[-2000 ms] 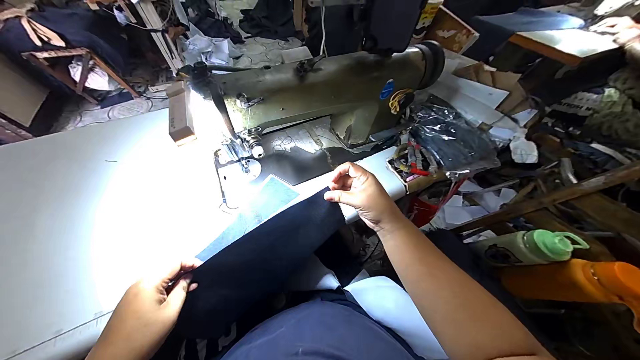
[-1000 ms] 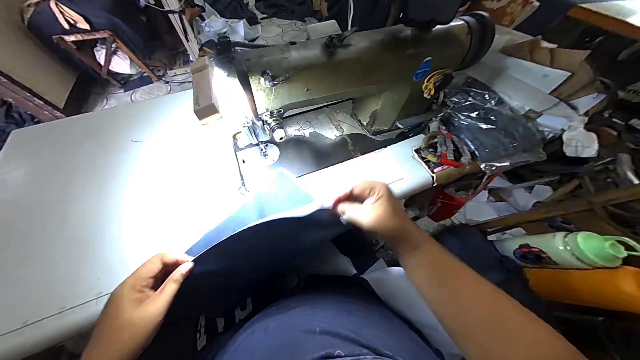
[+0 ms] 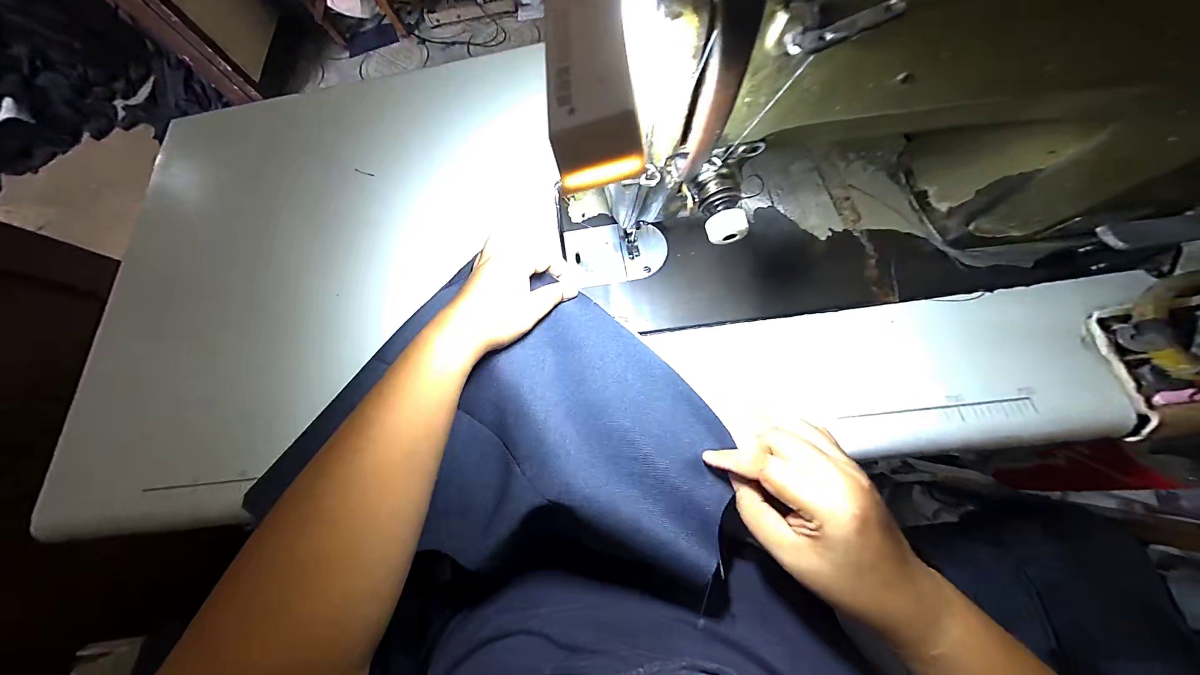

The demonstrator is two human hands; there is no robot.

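Note:
Navy blue fabric [image 3: 600, 394] spreads from the table over the front edge towards my lap. My left hand [image 3: 516, 291] grips its upper corner, just left of and below the needle plate [image 3: 614, 255]. Between the thumb and fingers of my right hand [image 3: 806, 487] is the cloth's right edge, off the front of the table. The presser foot [image 3: 633, 239] of the industrial sewing machine [image 3: 937, 112] stands over the plate, with no cloth under it. Part of my left fingertips is washed out by the bright light.
A box-shaped lamp [image 3: 595, 103] hangs beside the needle. The white sewing table [image 3: 262, 272] extends left, with a ruler scale [image 3: 994, 408] along its front right. A tray of small tools [image 3: 1158, 347] is set in at the right edge. Dark cloth [image 3: 84, 75] lies piled at far left.
My left hand has moved up to beside the needle plate, bringing the fabric's corner with it. My right hand is now lower on the cloth's edge. The view has moved much closer to the machine.

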